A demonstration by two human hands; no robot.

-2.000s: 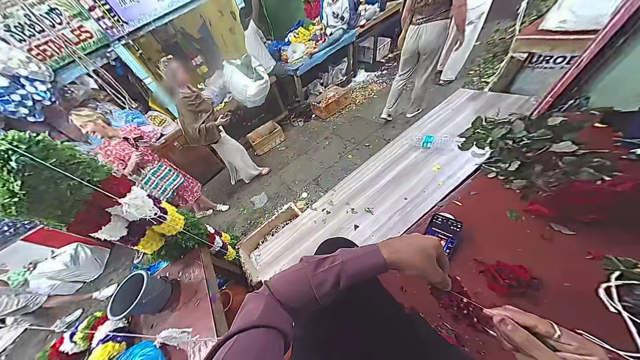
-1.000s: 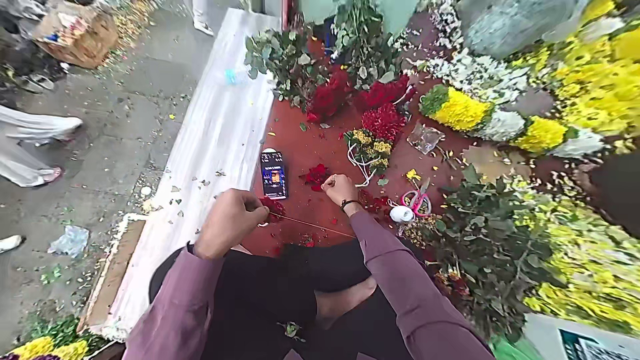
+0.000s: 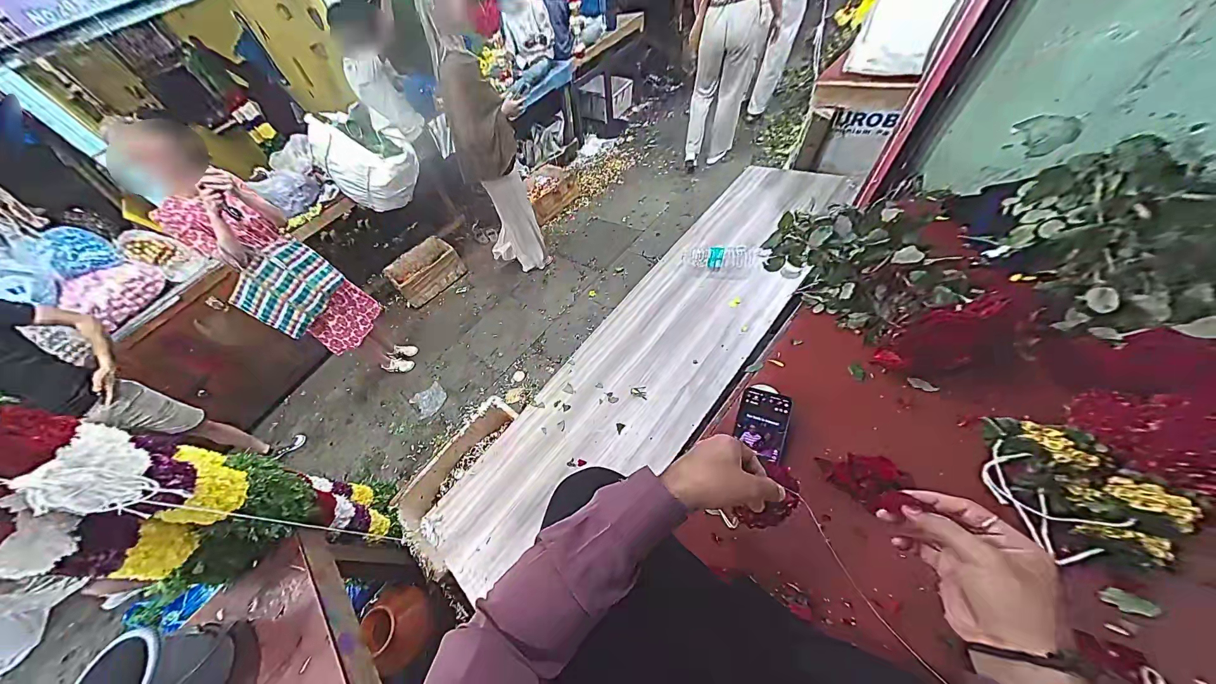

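Observation:
Between thumb and fingers, my left hand [image 3: 727, 475] pinches a dark red flower strand [image 3: 768, 502] with a thin thread [image 3: 855, 584] trailing from it. To its right, my right hand [image 3: 983, 560] has its fingertips on a red flower or petals [image 3: 898, 503], at the edge of a small pile of red petals [image 3: 863, 475]. A lit smartphone [image 3: 763, 423] lies on the red tabletop [image 3: 836, 370] just above my left hand. Yellow and green flowers bound with white string [image 3: 1092, 484] lie right of my right hand. A dark band circles my right wrist.
Leafy stems with red roses [image 3: 940, 332] cover the tabletop's far side. A pale wooden board [image 3: 617, 370] runs along its left, with a cardboard box [image 3: 461, 456] beside it. Flower garlands [image 3: 190, 494] hang at left. Several people stand or walk in the lane beyond.
The view has swung back left toward the lane. My right hand, near the red petals one second ago, now has its fingers on them; my left hand still holds the red strand.

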